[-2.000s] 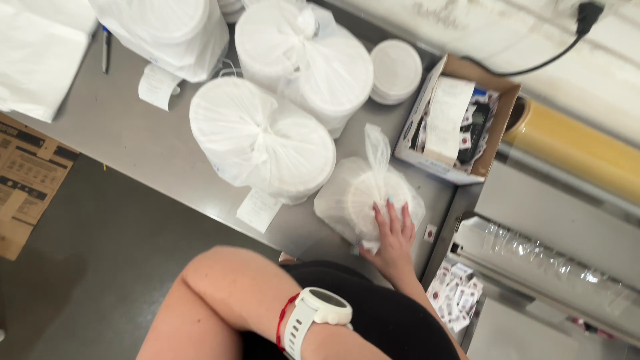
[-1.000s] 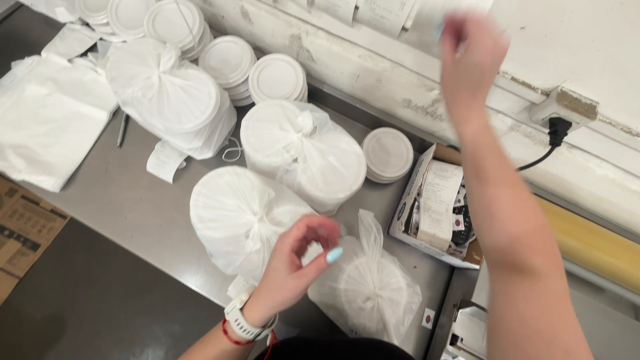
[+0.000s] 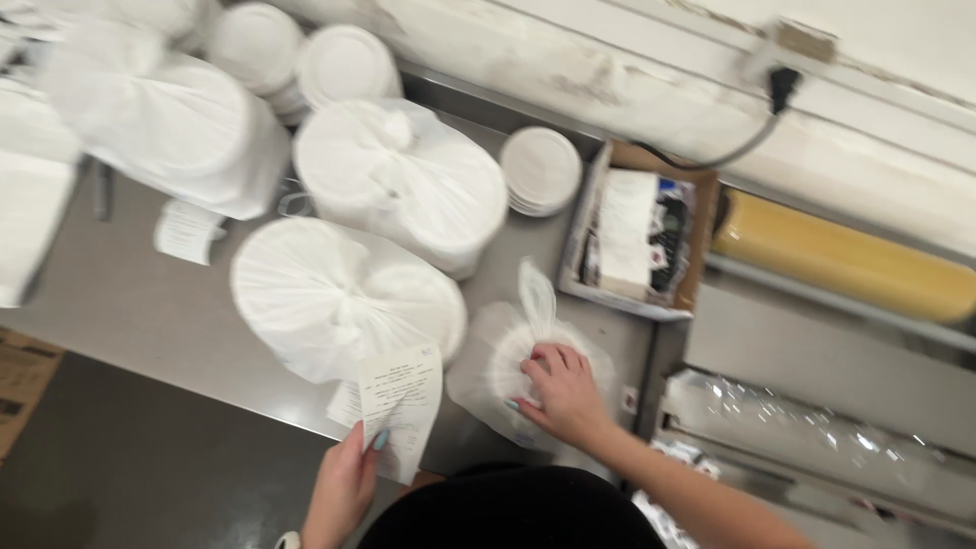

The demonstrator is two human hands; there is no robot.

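My left hand (image 3: 347, 476) pinches a printed paper slip (image 3: 400, 404) between thumb and fingers, in front of a knotted white plastic bag (image 3: 343, 297). My right hand (image 3: 560, 393) rests with bent fingers on a smaller translucent bag (image 3: 488, 374), which has a round white container inside and a twisted top pointing up. Whether the fingers grip the plastic cannot be told. Behind stands another knotted white bag (image 3: 404, 175) with round containers in it. A second slip (image 3: 345, 404) shows partly behind the held one.
A stack of round white lids (image 3: 540, 169) stands by an open cardboard box (image 3: 705, 244) of packets and papers. Another full bag (image 3: 168, 122), more lid stacks (image 3: 347, 65) and a pen (image 3: 101, 189) are at left. A yellow film roll (image 3: 846, 255) and a plugged cord (image 3: 709, 162) are at right.
One second ago my right hand was raised near papers on the wall; it is now down on the small bag. My left hand, which held no slip then, now holds one.
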